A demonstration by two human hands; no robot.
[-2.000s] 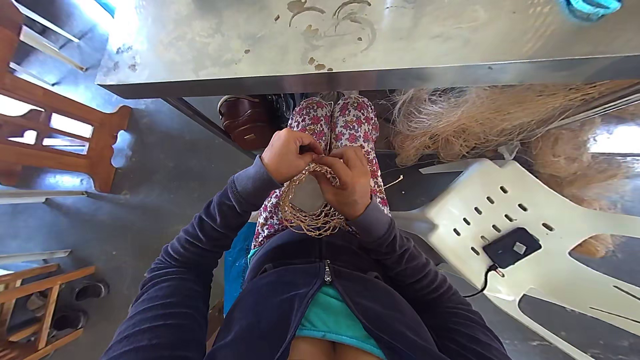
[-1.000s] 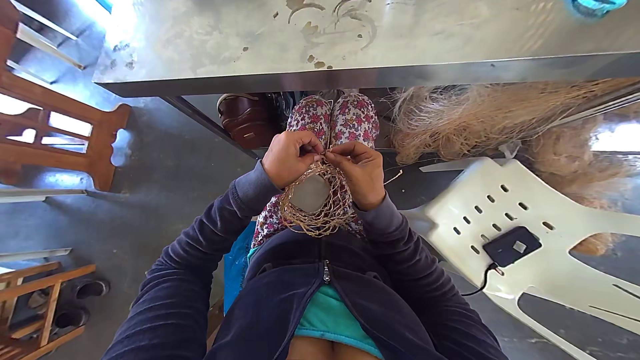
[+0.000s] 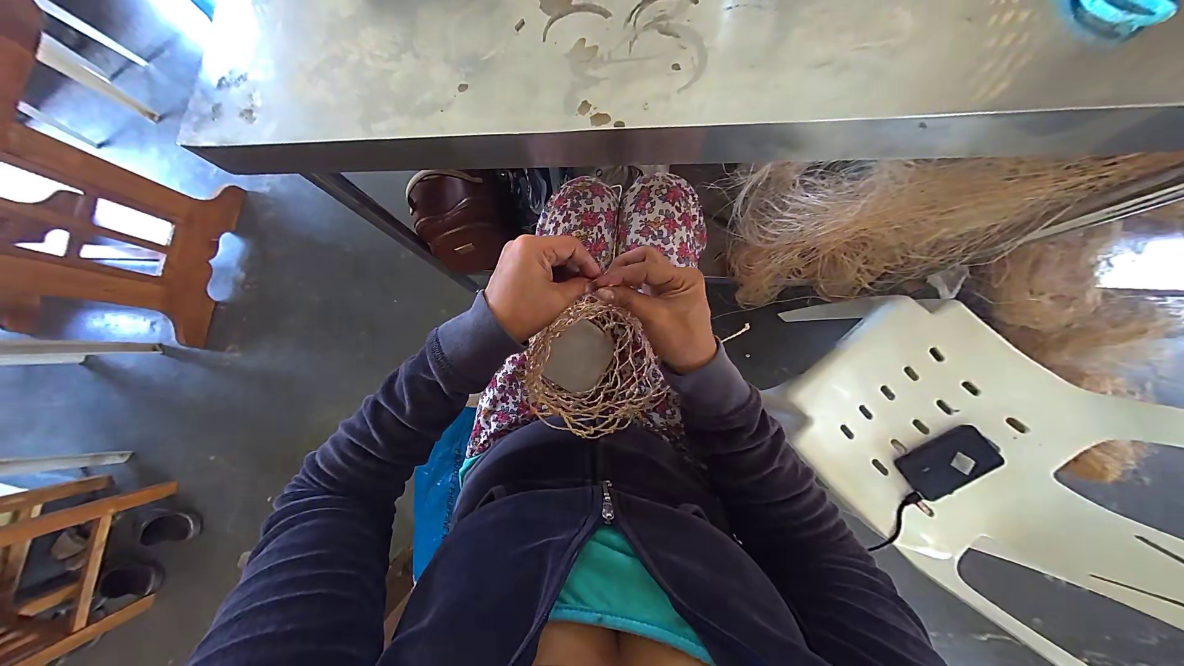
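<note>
A round openwork piece of knotted natural-fiber cord (image 3: pixel 601 407) rests over my lap, with a smooth pale grey disc or base (image 3: pixel 579 356) inside its ring. My left hand (image 3: pixel 544 282) pinches the cord at the far rim between thumb and fingers. Right beside it, my right hand (image 3: pixel 668 301) grips the same rim, its fingertips nearly touching the left ones. The exact knot or strand between the fingertips is too small to make out. A loose cord end (image 3: pixel 737 332) sticks out to the right of my right wrist.
A stained metal table (image 3: pixel 388 83) spans the front. Loose pale fibers (image 3: pixel 860 222) hang under it at right, near a white plastic chair (image 3: pixel 1017 370) holding a black device (image 3: pixel 950 462). A brown leather bag (image 3: pixel 458 217) lies below the table; wooden furniture (image 3: pixel 176 250) stands left.
Two seconds ago my right hand was lower, over the right side of the ring; it has risen to the far rim and turned. My left hand has stayed about where it was.
</note>
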